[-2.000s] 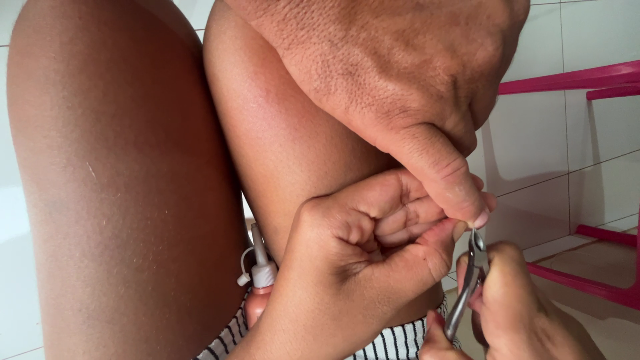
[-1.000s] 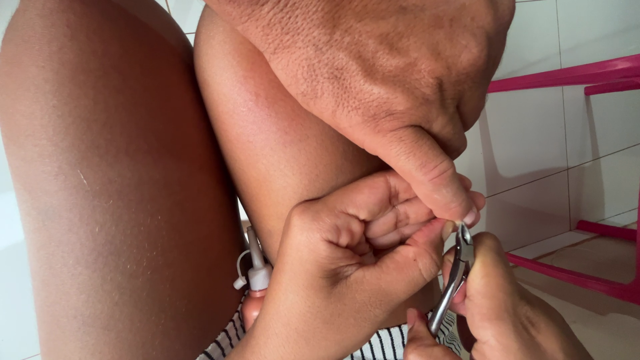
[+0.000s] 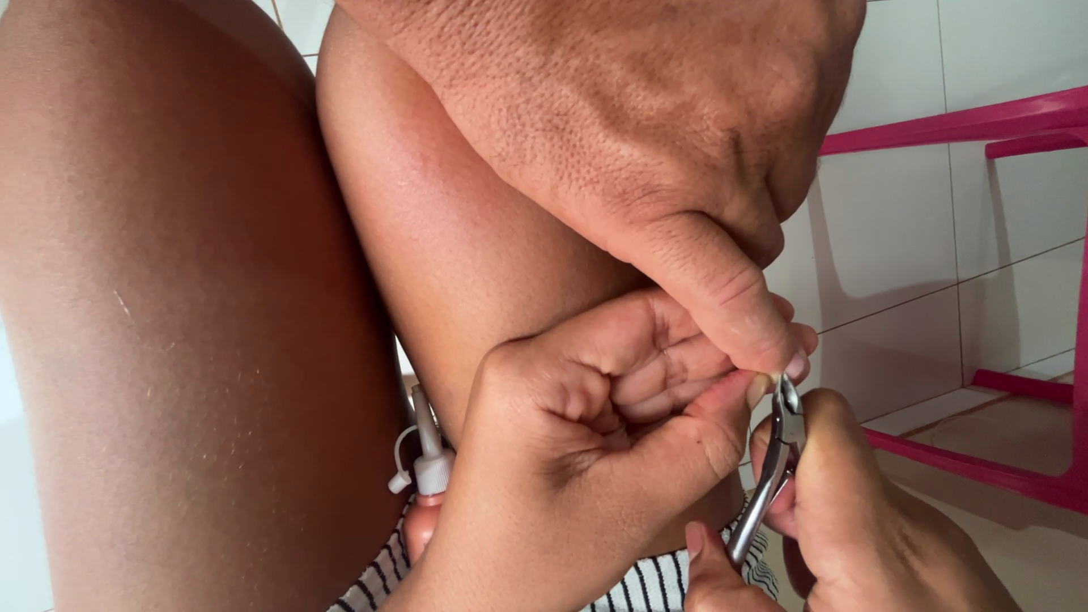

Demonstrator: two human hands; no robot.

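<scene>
My left hand (image 3: 612,416) is palm up, with its thumb and fingers around the end of another person's thumb (image 3: 739,314). That person's hand (image 3: 654,144) reaches in from the top, back side up. On the right, my right hand (image 3: 875,510) grips metal cuticle nippers (image 3: 769,484) by the handles. Their small jaws point upward and sit at the tip of the person's thumb, close to my left thumb's nail. Whether the jaws touch skin or nail I cannot tell. Part of my right hand's fingers is hidden behind the nippers.
A bottle with a white nozzle cap (image 3: 433,472) and pinkish contents stands between two bare thighs (image 3: 187,323), beside my left forearm. Black-and-white striped fabric (image 3: 646,586) lies below. At the right are a pink frame (image 3: 960,123) and pale tiles (image 3: 892,212).
</scene>
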